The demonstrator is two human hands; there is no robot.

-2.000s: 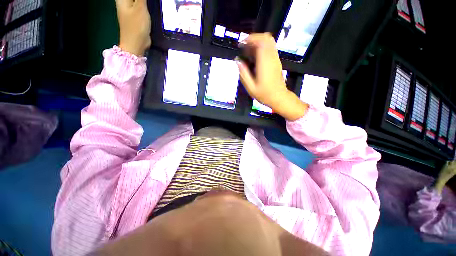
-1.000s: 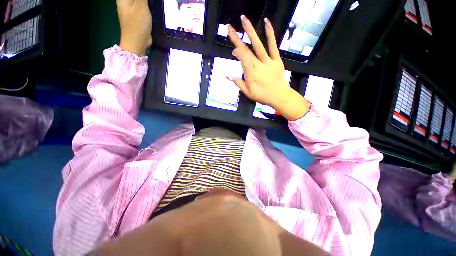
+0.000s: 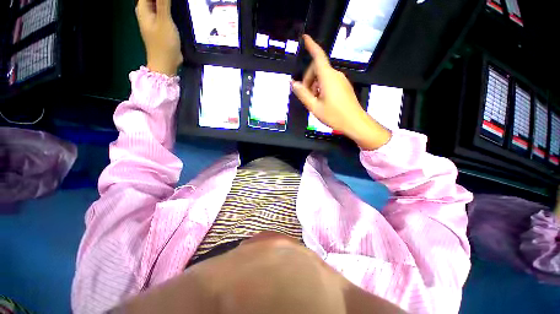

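Two black phone trays lie one behind the other in front of me. The near tray (image 3: 184, 131) holds phones with mostly white screens, such as the one at its left (image 3: 220, 97). The far tray (image 3: 245, 60) holds a phone with a dark screen and small white buttons (image 3: 279, 24), between a bright picture phone (image 3: 215, 23) and a larger tilted bright phone (image 3: 363, 29). My right hand (image 3: 334, 101) is over the trays, index finger extended beside the dark phone's lower right corner, holding nothing visible. My left hand (image 3: 156, 30) is at the far tray's left side, fingers cut off by the top edge.
Black trays of lit list-screen phones stand at the right (image 3: 496, 101) and far left (image 3: 35, 40). A purple-looking sleeve of another person (image 3: 543, 239) shows at the right edge. Purplish fabric (image 3: 34, 162) is at the left. The blue floor (image 3: 43, 239) shows below.
My right hand has gone from spread fingers over the dark phone to a pointing index finger beside it. The tray view has shifted slightly left. My left hand stays at the tray's side.
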